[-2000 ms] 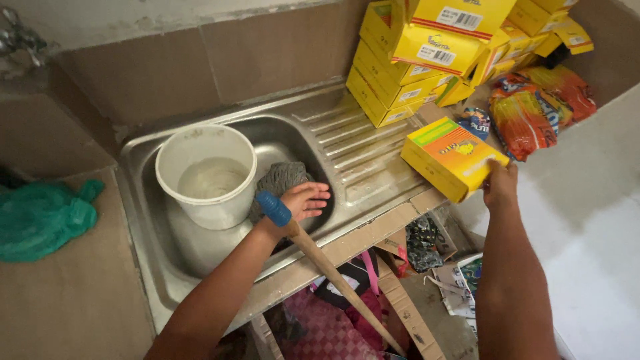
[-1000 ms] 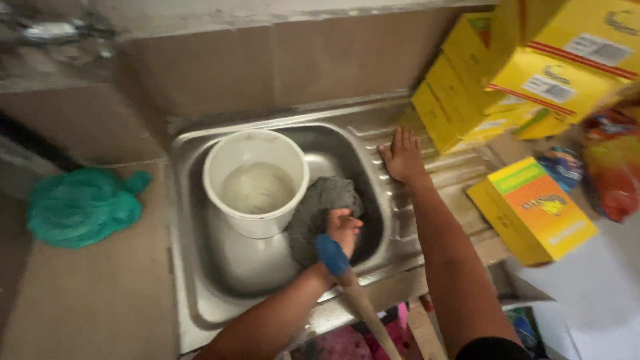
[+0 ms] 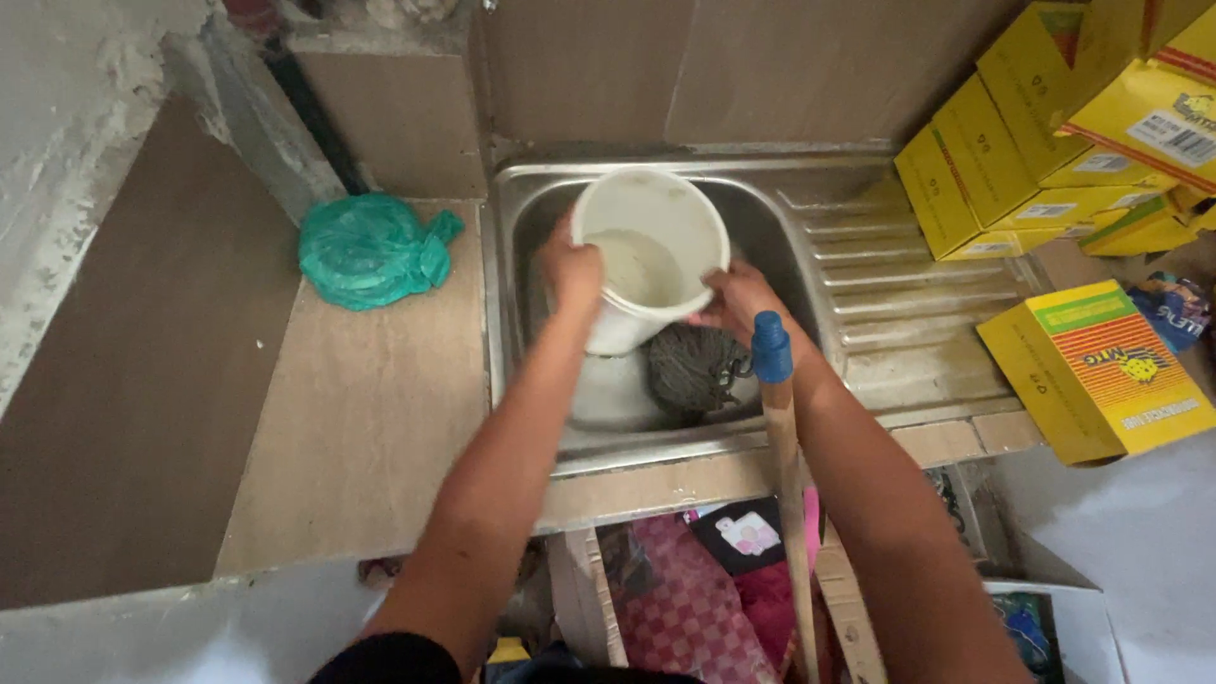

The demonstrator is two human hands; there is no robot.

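Observation:
A white plastic bucket (image 3: 655, 237) with some cloudy water in it is held over the steel sink basin (image 3: 594, 404), tilted a little. My left hand (image 3: 573, 271) grips its left rim and side, and my right hand (image 3: 739, 296) grips the rim at the lower right. Below the bucket, a dark grey string mop head (image 3: 693, 370) lies in the basin. A wooden pole (image 3: 787, 456) with a blue threaded plastic end (image 3: 771, 347) leans at the sink's front edge, close by my right forearm.
The ribbed drainboard (image 3: 912, 313) is right of the basin. Stacked yellow boxes (image 3: 1007, 180) stand behind it, and another yellow box (image 3: 1102, 370) lies at the front right. A tied green plastic bag (image 3: 370, 249) sits on the left counter. Cartons and cloths lie below.
My left hand has left the mop head and my right hand the drainboard; both now hold the bucket, which stood in the basin. Earlier, my right hand was at the yellow box.

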